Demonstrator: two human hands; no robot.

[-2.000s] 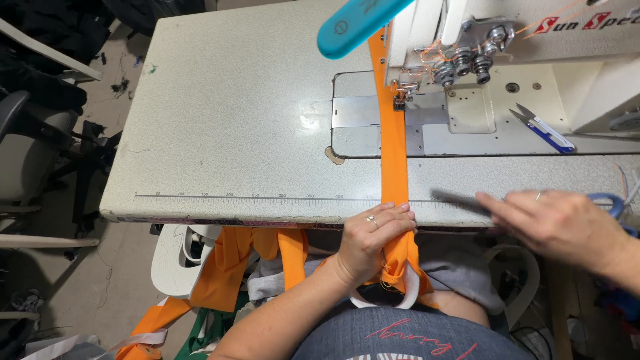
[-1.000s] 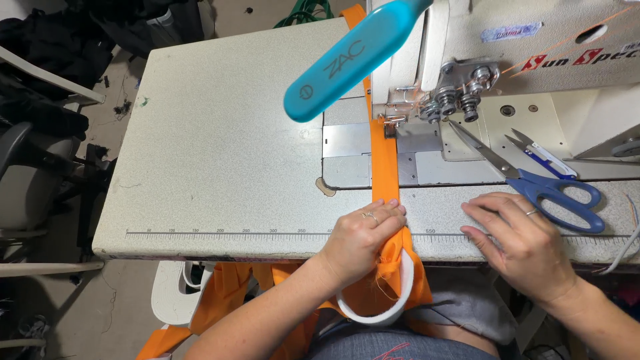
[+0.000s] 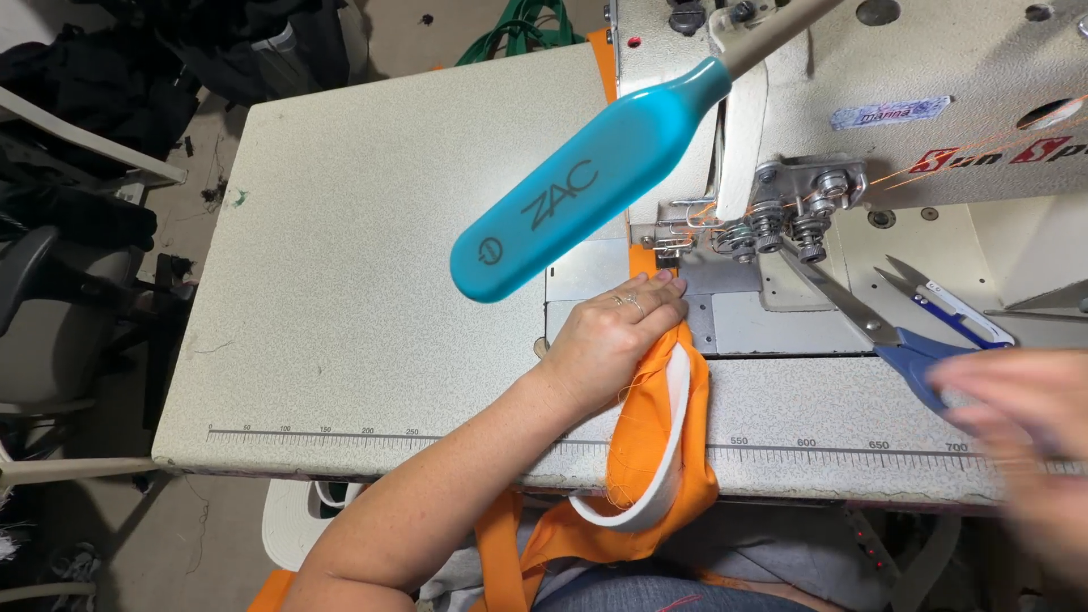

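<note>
My left hand (image 3: 616, 336) presses on an orange fabric strip (image 3: 697, 433) just in front of the presser foot (image 3: 669, 253) of an industrial sewing machine (image 3: 850, 76). The strip runs under the foot, and white elastic (image 3: 667, 476) curves along the loop hanging over the table edge. At the right, my right hand (image 3: 1011, 416) is blurred beside the blue handles of the scissors (image 3: 867, 323); whether it touches them cannot be told. Thread snips (image 3: 943, 306) lie behind the scissors.
A blue lamp-like paddle on a metal arm (image 3: 586, 183) hangs over the speckled sewing table (image 3: 382, 255). A printed ruler (image 3: 323, 436) lines the front edge. Thread tensioners (image 3: 790, 229) sit above the machine bed. A white roll (image 3: 293, 523) is below the table, and a chair (image 3: 51, 340) stands left.
My left hand has moved forward with the orange strip, closer to the presser foot. The scissors, in my right hand's area two seconds ago, lie on the table. My right hand has moved right.
</note>
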